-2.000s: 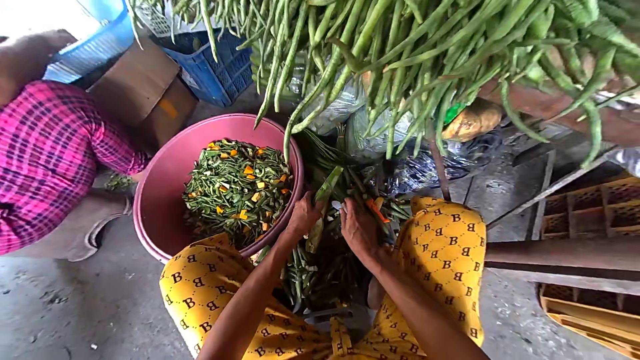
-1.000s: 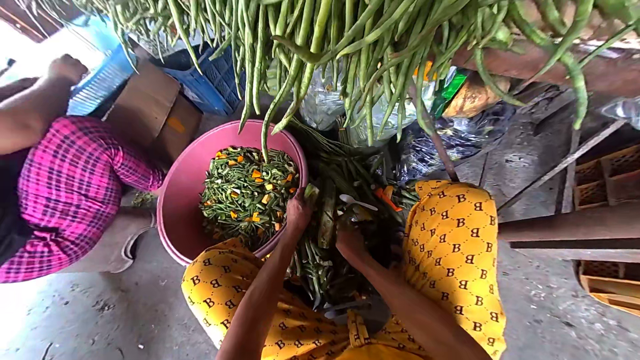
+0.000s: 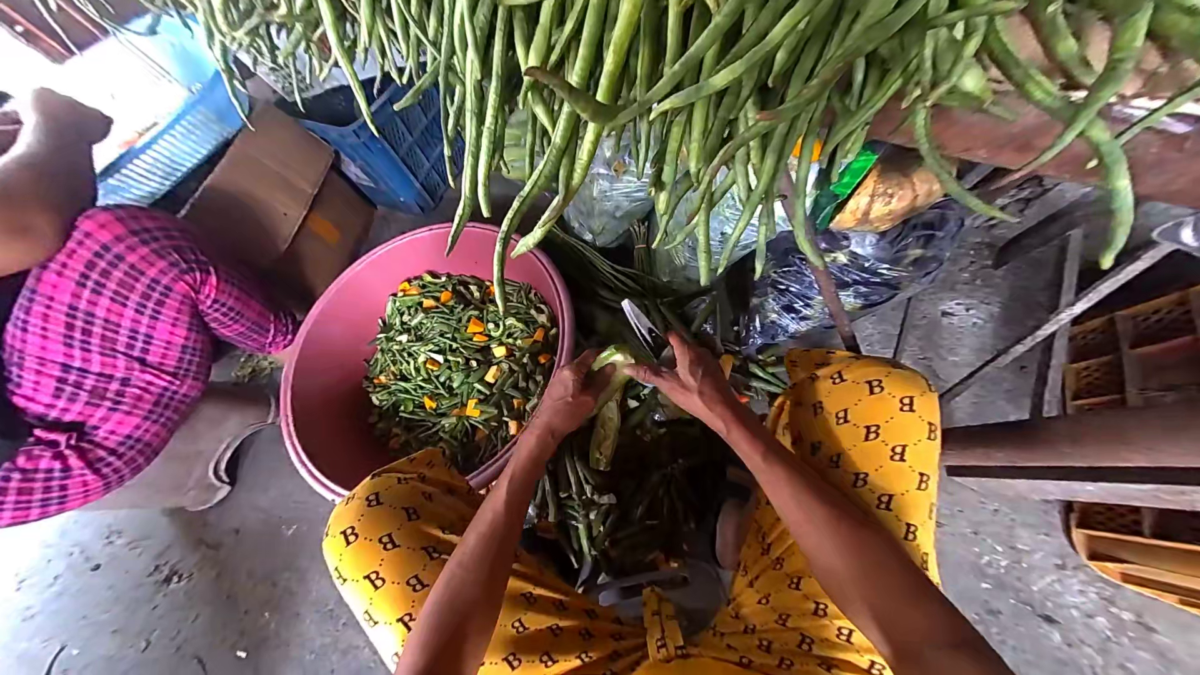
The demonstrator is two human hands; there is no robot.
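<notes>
My left hand [image 3: 570, 398] grips a pale green vegetable [image 3: 614, 359], its kind unclear, just right of the pink tub's rim. My right hand [image 3: 692, 380] holds a knife [image 3: 641, 323] whose blade points up and left, while its thumb reaches to the vegetable. Below my hands hangs a long mottled green piece [image 3: 606, 433], over a pile of green beans [image 3: 577, 511] between my knees. The pink plastic tub [image 3: 323, 375] at the left holds cut green beans [image 3: 422, 361] with orange and pale chunks. The knife's handle is hidden in my right hand.
Long green beans [image 3: 600, 66] hang over the top edge. A person in a pink checked garment [image 3: 122, 319] is at the left, near a cardboard box [image 3: 267, 178] and a blue crate [image 3: 398, 141]. Plastic bags [image 3: 844, 277] lie beyond my hands; a wooden bench [image 3: 1078, 445] is at the right.
The knife blade, lying level to the right a second ago, now points up and left. My right hand has moved up beside my left one. The vegetable piece has shifted in my hands.
</notes>
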